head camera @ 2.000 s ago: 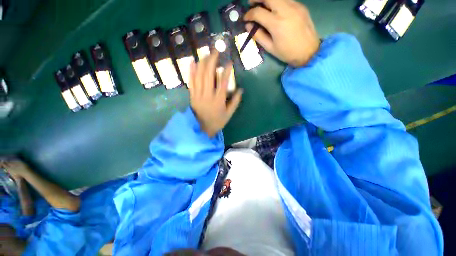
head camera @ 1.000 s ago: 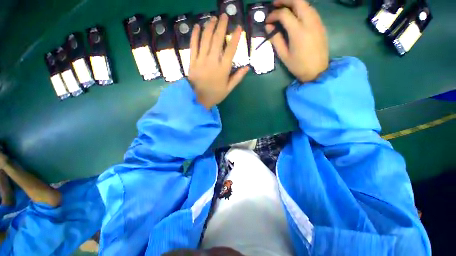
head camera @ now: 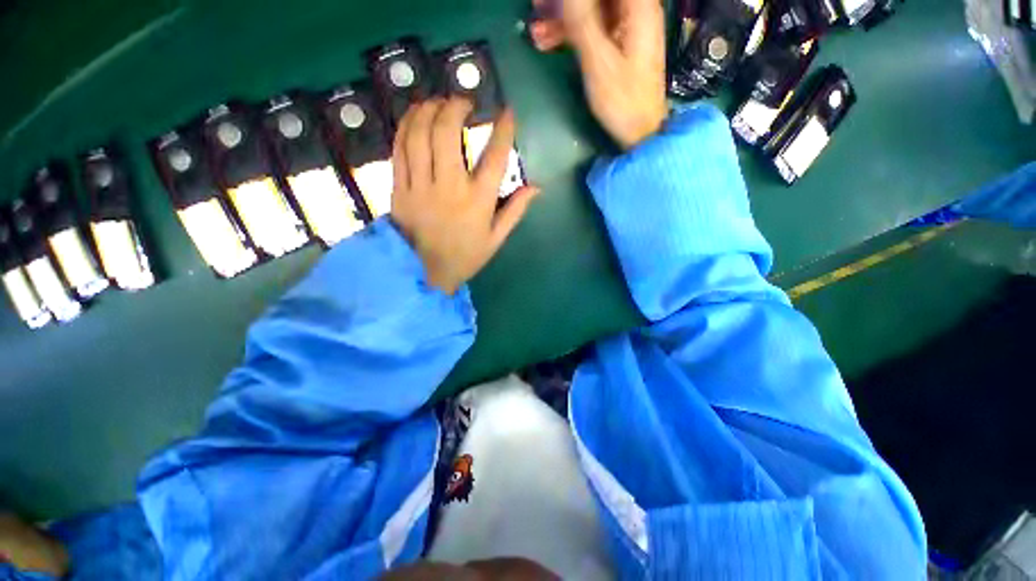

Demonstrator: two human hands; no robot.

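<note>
Several black units with a silver-grey disc at one end and a bright white rectangle at the other lie in a row [head camera: 290, 170] on the green work surface [head camera: 341, 329]. My left hand [head camera: 449, 199] lies over the row's right end, fingers spread, partly covering the last two units; whether it grips one is hidden. My right hand [head camera: 619, 68] is at the top edge, partly cut off, right of the row. Its fingers are bent and blurred; something dark shows near the fingertips, too unclear to name.
A second group of units [head camera: 110, 216] lies at the far left. Loose overlapping units [head camera: 809, 125] lie at the upper right, with a whitish clear sheet or bag [head camera: 1005, 57] beyond. A person's blue sleeve [head camera: 1005, 202] shows at the right edge, and part of another person's arm [head camera: 32, 547] at the lower left.
The view has shifted right, showing more of the loose units. My right hand has left the row's last unit, and the dark pen-like tool no longer shows clearly. My left hand stays over the row.
</note>
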